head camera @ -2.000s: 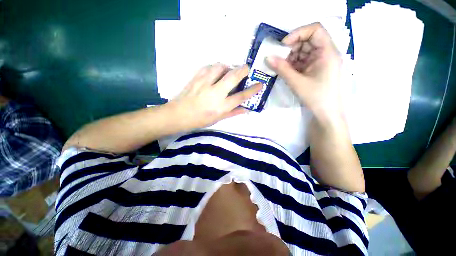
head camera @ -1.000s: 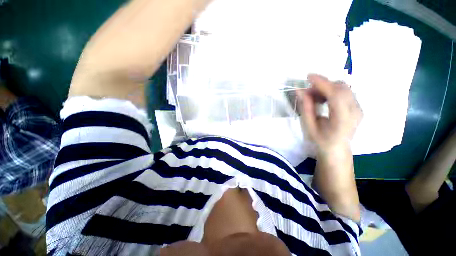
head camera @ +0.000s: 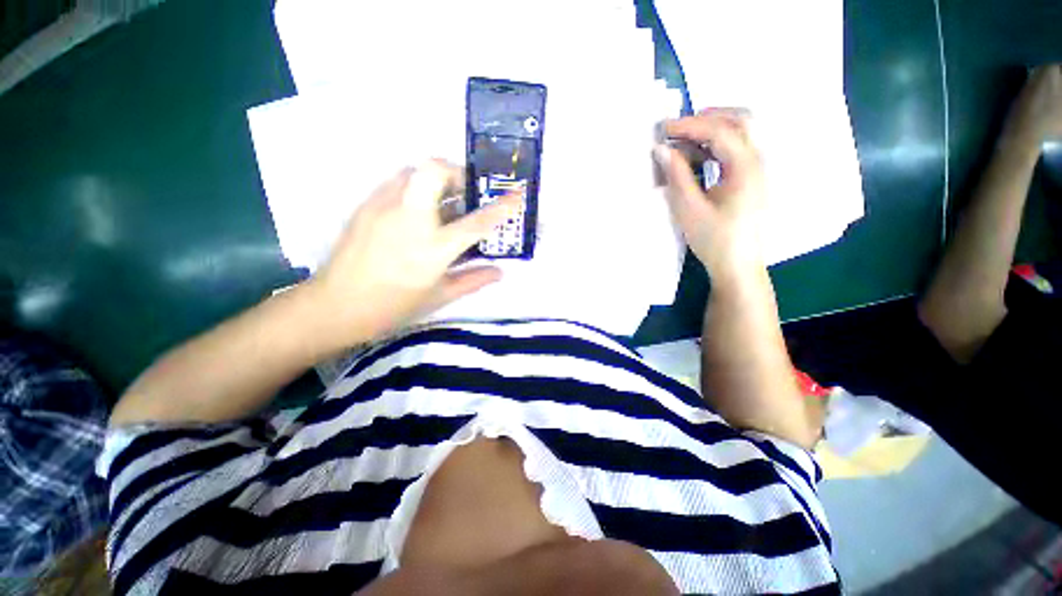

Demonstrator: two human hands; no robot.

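A narrow black phone body (head camera: 504,128) lies on white sheets in front of me, its upper end pointing away. Its display recess is dark, with a tiny orange strip and a small white round spot above it. The pale keypad area (head camera: 503,228) is at the near end. My left hand (head camera: 402,239) holds the phone body from its left side, with a finger over the keypad area. My right hand (head camera: 716,186) is right of the phone, apart from it, fingertips close together; I cannot tell whether it pinches something thin.
Large overexposed white sheets (head camera: 349,151) lie under the work on the dark-green tabletop (head camera: 140,198). A separate white stack (head camera: 792,140) is at the right. Another person's arm (head camera: 984,245) is at the right edge, and a plaid sleeve (head camera: 52,442) at the lower left.
My left hand has come back from beyond the top edge and now holds a phone body. The pale piece seen over the earlier phone's display is not on this one. The view has shifted.
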